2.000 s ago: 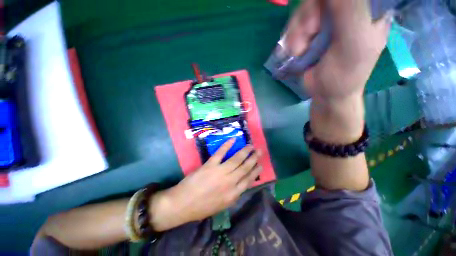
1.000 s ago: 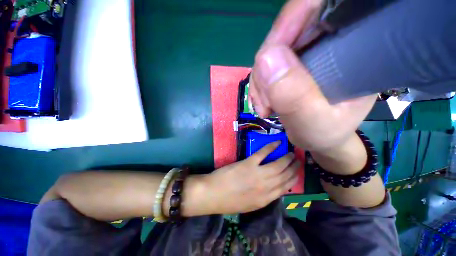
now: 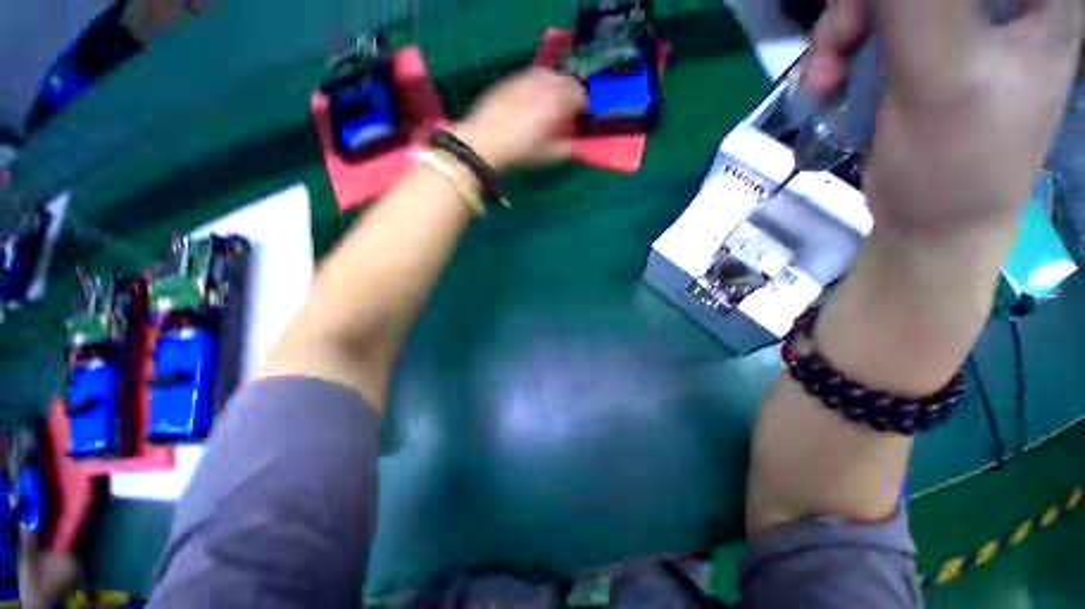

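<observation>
A unit with a blue battery pack (image 3: 621,95) and a green circuit board (image 3: 607,54) lies on a red sheet (image 3: 613,151) at the far side. My left hand (image 3: 530,115) is blurred and reaches to the unit's left edge; its fingertips are hidden, so its grip cannot be told. My right hand (image 3: 851,54) is at the top right, blurred and cut off by the top edge. It holds the electric screwdriver (image 3: 823,145), whose body is mostly hidden and whose thin tip points down over the pale screw feeder (image 3: 761,226).
Another unit (image 3: 363,117) lies on a red sheet left of my left hand. Several waiting units (image 3: 184,375) lie on red and white sheets at left. Another person's blue sleeve (image 3: 77,71) shows top left, and a blurred hand (image 3: 50,573) bottom left. Dark cords (image 3: 993,410) hang at right.
My left hand has left the near unit and reached forward to a far one. The near unit is no longer in front of me. My right hand and screwdriver are now over the feeder.
</observation>
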